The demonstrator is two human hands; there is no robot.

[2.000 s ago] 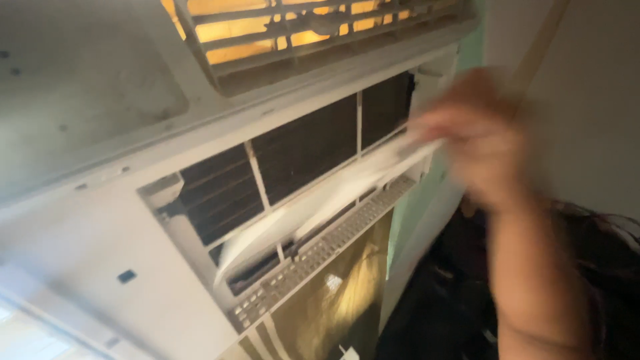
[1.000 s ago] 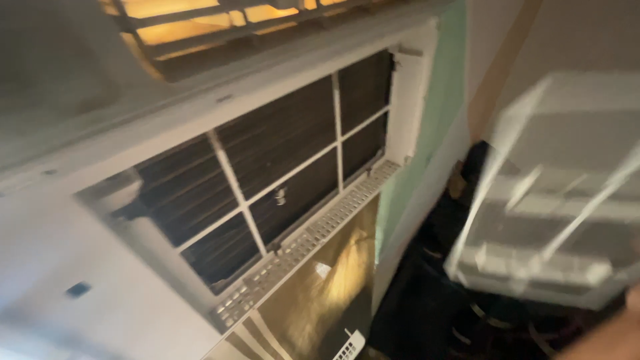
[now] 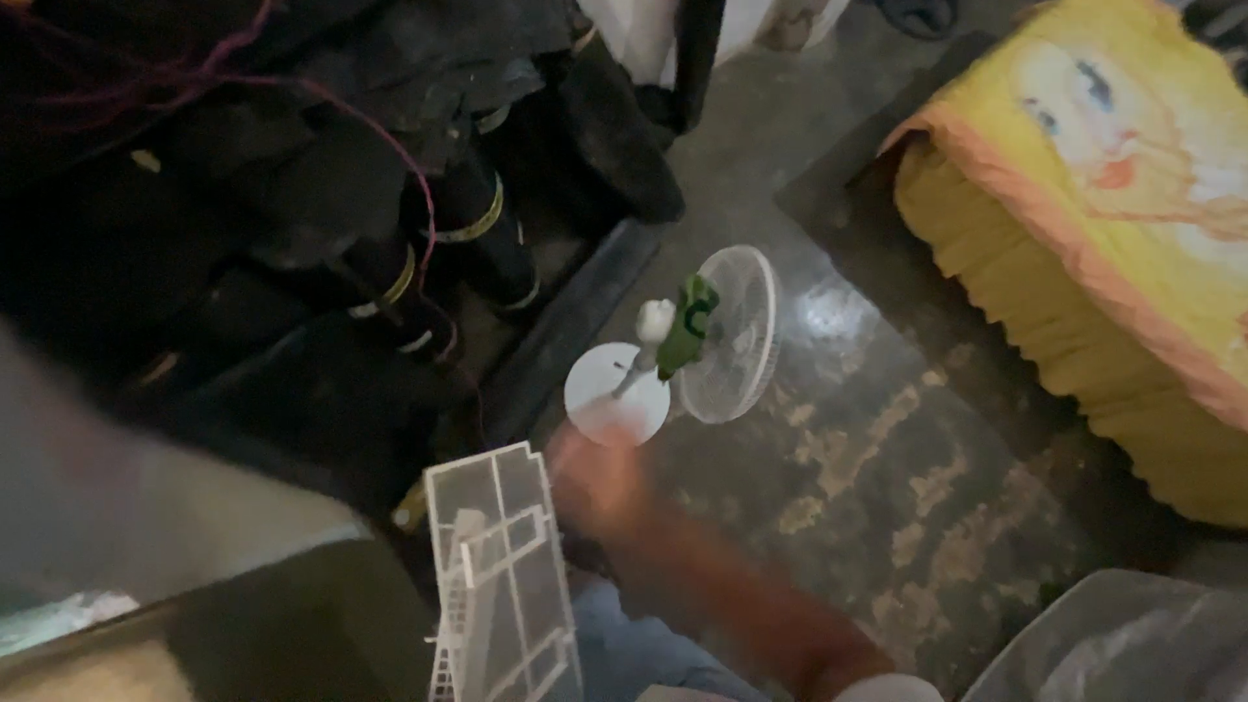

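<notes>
A white plastic air-filter frame with mesh (image 3: 502, 575) stands tilted at the lower middle of the head view, its lower end cut off by the view's edge. Just right of its upper edge is my right hand (image 3: 597, 473), badly blurred; whether its fingers touch the frame cannot be told. The forearm reaches in from the lower right. My left hand does not show. Beyond the right hand, on the floor, is a white pedestal fan with a round base (image 3: 600, 385), a round wire cage (image 3: 736, 336) and a green cloth (image 3: 690, 327) at its motor.
Dark clothing or bags (image 3: 292, 175) and a pink cord (image 3: 390, 141) fill the upper left. A bed with a yellow printed sheet (image 3: 1053, 224) is at the right. A grey rounded surface (image 3: 1121, 643) lies at the lower right, above a worn, patchy floor (image 3: 877, 468).
The view has swung from the air conditioner down to the floor. One second ago the filter frame was at the right of the view, away from the unit's opening, with a hand at its lower edge.
</notes>
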